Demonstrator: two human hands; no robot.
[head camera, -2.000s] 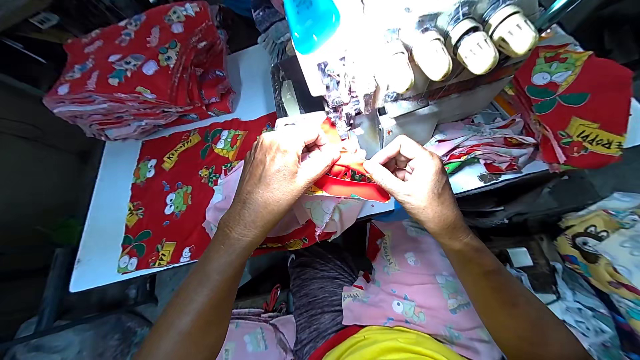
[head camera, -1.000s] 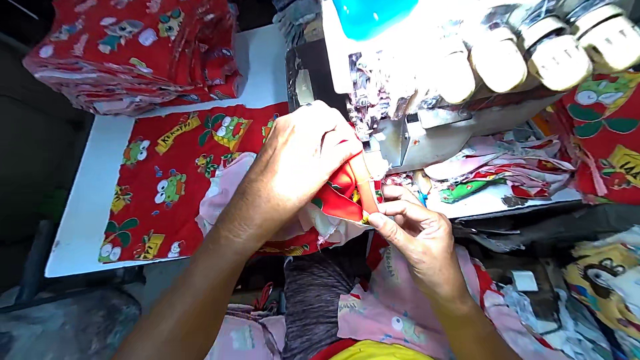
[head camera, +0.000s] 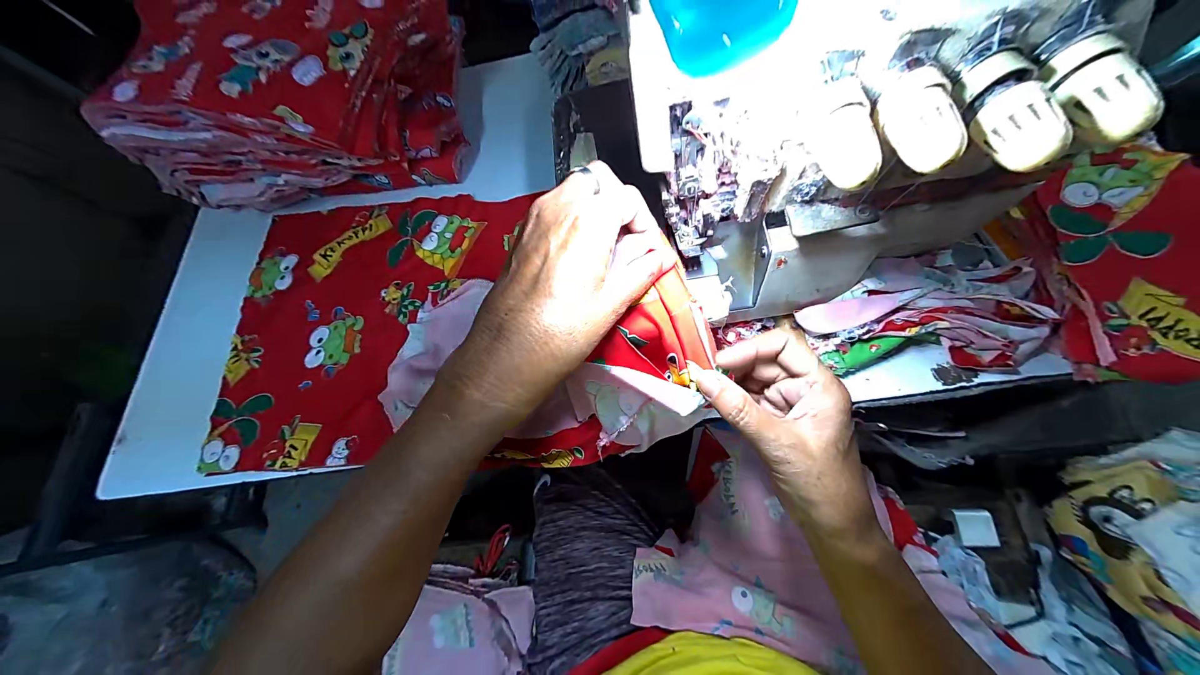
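My left hand (head camera: 572, 272) grips a folded red printed fabric piece (head camera: 647, 342) from above, close to the needle area of an overlock sewing machine (head camera: 816, 244). Between the thumb and forefinger of my right hand (head camera: 787, 394) is the lower right edge of the same fabric. Its pale pink reverse side shows below my hands. Part of the fabric near the machine's presser foot is hidden behind my left fingers. A larger red printed cloth (head camera: 366, 272) lies spread on the white table at the left.
A thick stack of red cut fabric (head camera: 272, 103) sits at the back left of the white table (head camera: 159, 375). Fabric scraps (head camera: 937, 309) lie right of the machine, with red cloth (head camera: 1125, 272) beyond. Pink printed cloth (head camera: 750, 562) covers part of my lap.
My hands have gone from side by side at the fabric to left above and right below, along its edge. The view has moved closer to the machine.
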